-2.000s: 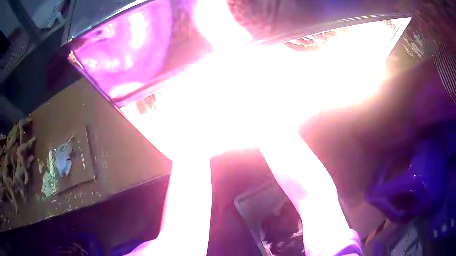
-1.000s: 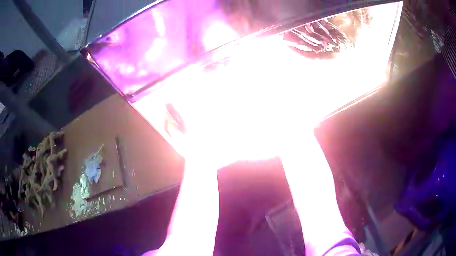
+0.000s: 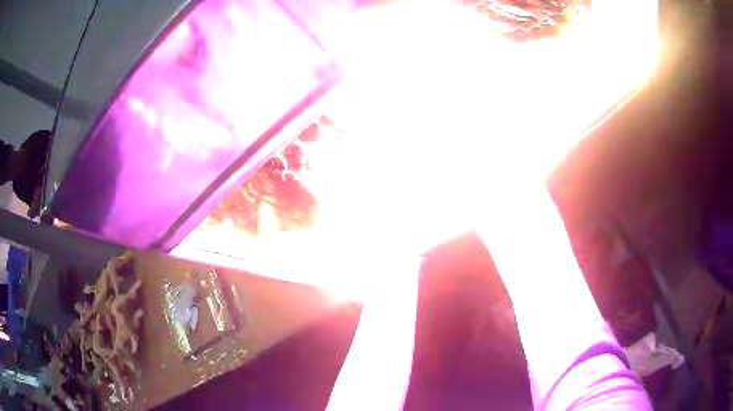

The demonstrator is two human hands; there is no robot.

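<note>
The heating box (image 3: 249, 168) fills the upper middle, its metal edge on the left and a blinding white-pink glare inside. Reddish-brown ragged parts (image 3: 277, 189) show inside at its left, and more dark parts (image 3: 534, 16) at its top right. Both my bare forearms reach up into the glare, the left one at lower middle and the right one with a rolled purple-looking sleeve. Both hands are lost in the white glare, so their fingers and anything held cannot be seen.
A brown table (image 3: 273, 313) lies at lower left with a pile of cream leg assemblies (image 3: 112, 321). A crumpled wipe (image 3: 186, 307) lies on a clear sheet (image 3: 221, 333). A crumpled whitish thing (image 3: 655, 356) is at lower right. A dark shape, possibly a person, is at far left.
The view has turned and moved closer to the box; its left side now looks larger and more reddish parts show there. Both forearms remain reaching into the glare, further right in the picture.
</note>
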